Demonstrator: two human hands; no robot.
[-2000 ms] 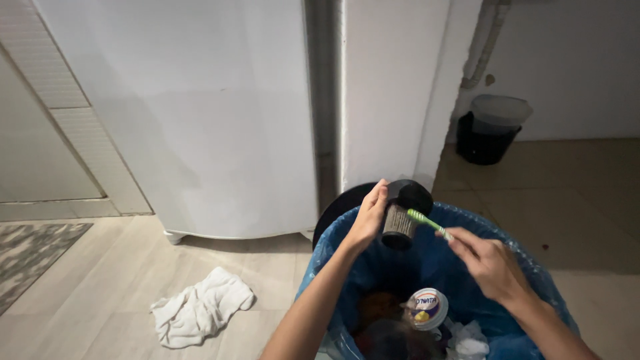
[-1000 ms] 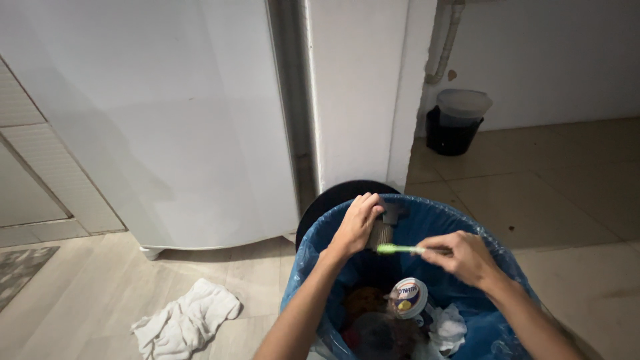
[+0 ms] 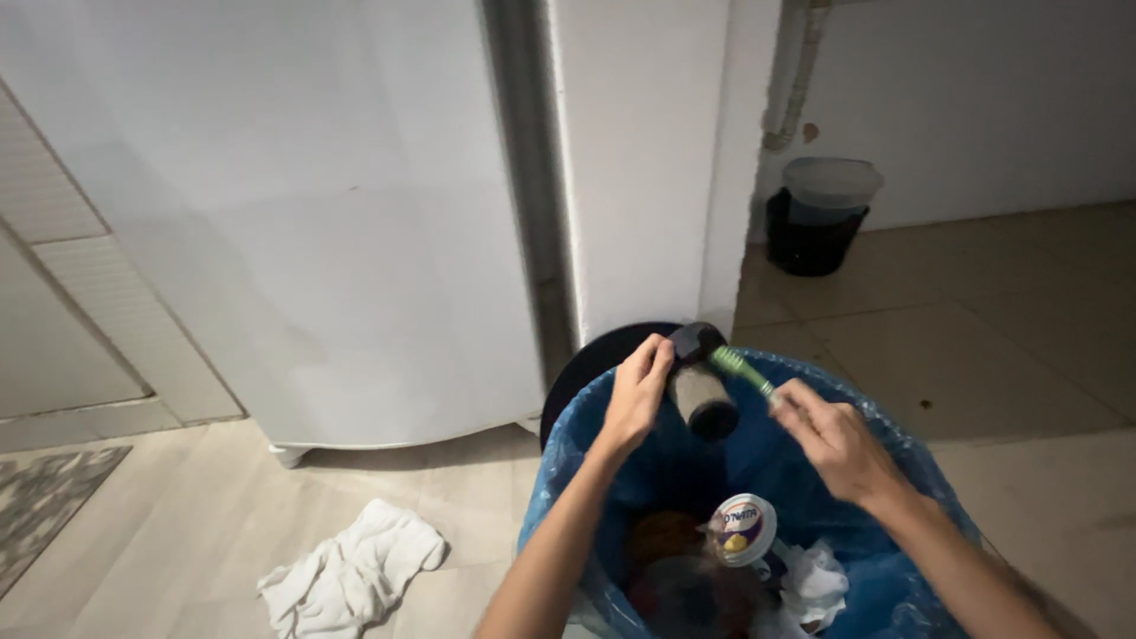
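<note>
My left hand (image 3: 641, 390) grips the dark top end of a cylindrical filter (image 3: 698, 390), which has a pale, ribbed-looking middle and a black lower end. It tilts over the open trash bin. My right hand (image 3: 830, 437) is closed around the handle of a green brush (image 3: 744, 371), probably a toothbrush. The brush's head is against or very near the filter's dark top. Below both hands is the bin lined with a blue plastic bag (image 3: 896, 444). Inside it lie a printed plastic tub or lid (image 3: 744, 530), crumpled white paper or plastic (image 3: 815, 581) and blurred dark waste.
A white refrigerator (image 3: 319, 222) stands left of a white wall column (image 3: 643, 160). On the floor lie a crumpled white cloth (image 3: 355, 572) and, far left, a patterned mat (image 3: 53, 497). A black bucket with a clear container (image 3: 816, 231) stands by the back wall.
The brush has shifted from the filter's pale middle up to its dark top. The filter's angle in my left hand has changed. Both hands keep their hold.
</note>
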